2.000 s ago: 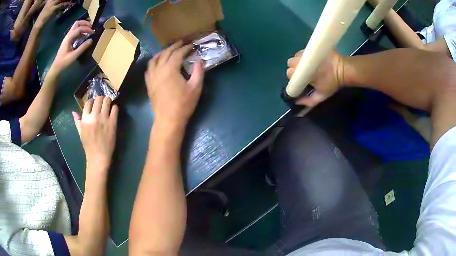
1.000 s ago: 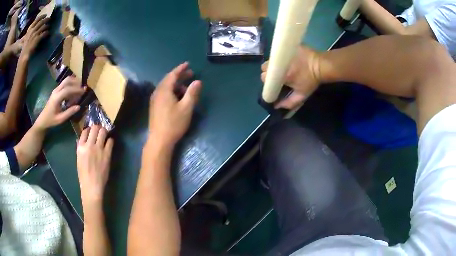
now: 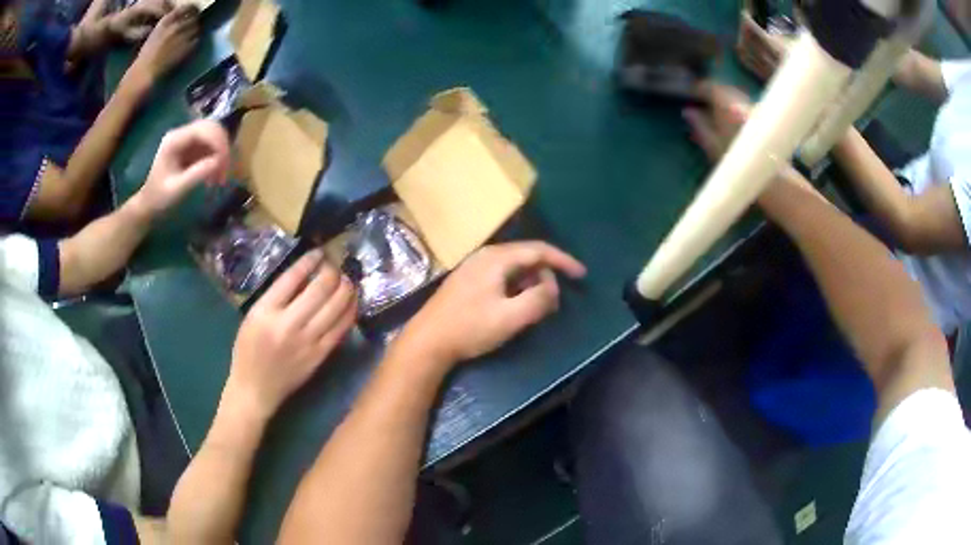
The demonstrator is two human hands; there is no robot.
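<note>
An open carton (image 3: 458,181) with its brown lid raised stands beside my left hand, at the neighbour's fingertips. A shiny clear polybag (image 3: 385,261) with dark contents lies in it. My left hand (image 3: 498,298) is over the table just right of this carton, empty, index finger extended, thumb and other fingers curled. My right hand (image 3: 724,117) reaches far across, partly behind the cream post. Its fingers are at the lower edge of a blurred dark carton (image 3: 665,53); whether they grip it cannot be told.
The cream pipe post (image 3: 735,170) rises at the table edge, in front of my right arm. At left, a neighbour's hands (image 3: 293,330) are around another open carton (image 3: 279,160). A further open carton (image 3: 218,91) stands behind. Another person's arm is at right.
The open carton now stands farther left, beside the neighbour's. My left hand has moved right relative to it. My right hand has left the post's base and reached forward to a dark carton newly in view.
</note>
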